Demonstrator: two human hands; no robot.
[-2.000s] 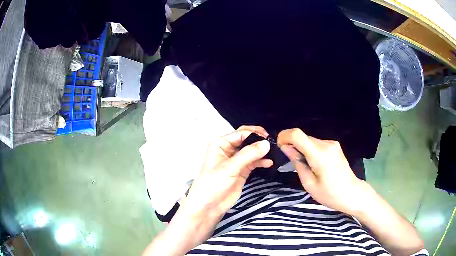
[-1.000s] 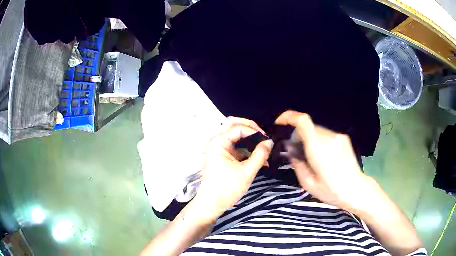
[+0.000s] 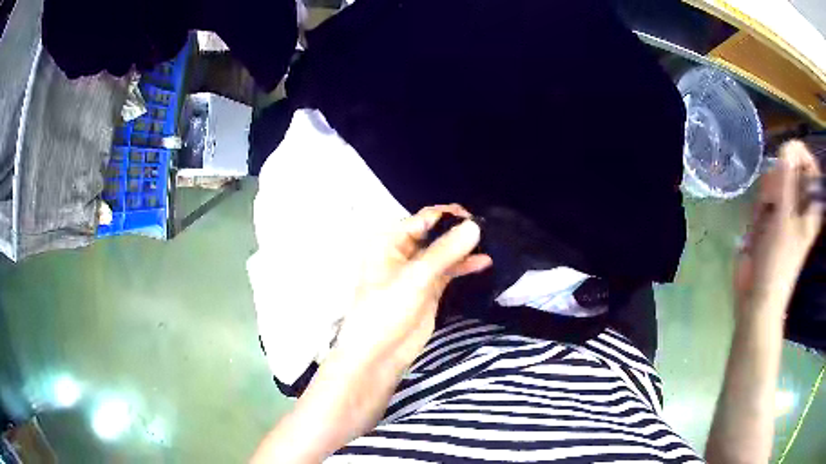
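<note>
A large black garment (image 3: 516,118) covers my lap, with its white lining (image 3: 317,227) spread at the left. A black brand label (image 3: 591,292) shows on a small patch of silvery lining (image 3: 542,288) near my waist. My left hand (image 3: 435,254) pinches the black garment edge between thumb and fingers. My right hand (image 3: 786,213) is far out at the right, away from the cloth, blurred. Something small and dark shows by its fingers; I cannot tell what it is. No needle or thread can be made out.
A clear waste bin (image 3: 720,131) stands at the right below the table edge (image 3: 770,54). At the left are a blue crate (image 3: 136,181), a grey cloth-lined bin (image 3: 63,163) and a grey box (image 3: 222,136). Dark cloth (image 3: 163,36) hangs at the upper left. The floor (image 3: 172,326) is green.
My right hand has moved from beside my left hand at the garment edge far out to the right. The brand label has come into view. My left hand still pinches the cloth, slightly higher.
</note>
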